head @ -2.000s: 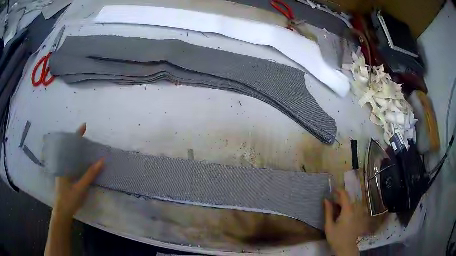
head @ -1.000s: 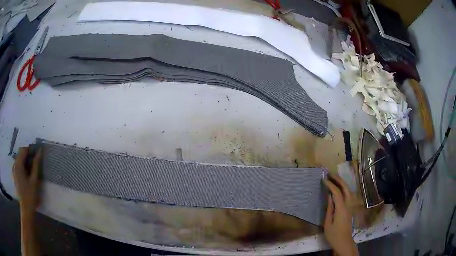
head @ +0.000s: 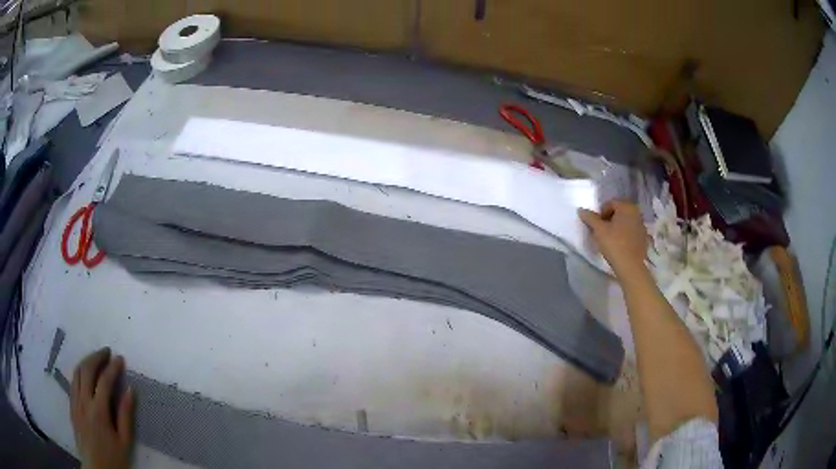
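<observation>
A long grey striped cloth strip [head: 275, 428] lies along the near edge, its lower part cut off by the picture's bottom. My left hand [head: 101, 403] rests on its left end, fingers slightly spread. My right hand [head: 616, 234] is at the right end of the white interlining strips [head: 367, 158], with thumb and fingertips pinching the edge. A stack of grey pieces [head: 348, 234] lies between the white strips and the near grey strip.
Red-handled scissors [head: 81, 236] lie left of the stack, red loops [head: 522, 124] at the back. White tape reels [head: 188, 44] stand back left. Cream offcuts [head: 710, 284] and part of a dark iron body [head: 750, 394] are at right.
My right hand has left the near grey strip and reached back to the white interlining. My left hand stays at the grey strip's left end. The view has tilted up, showing the back panel and tape reels.
</observation>
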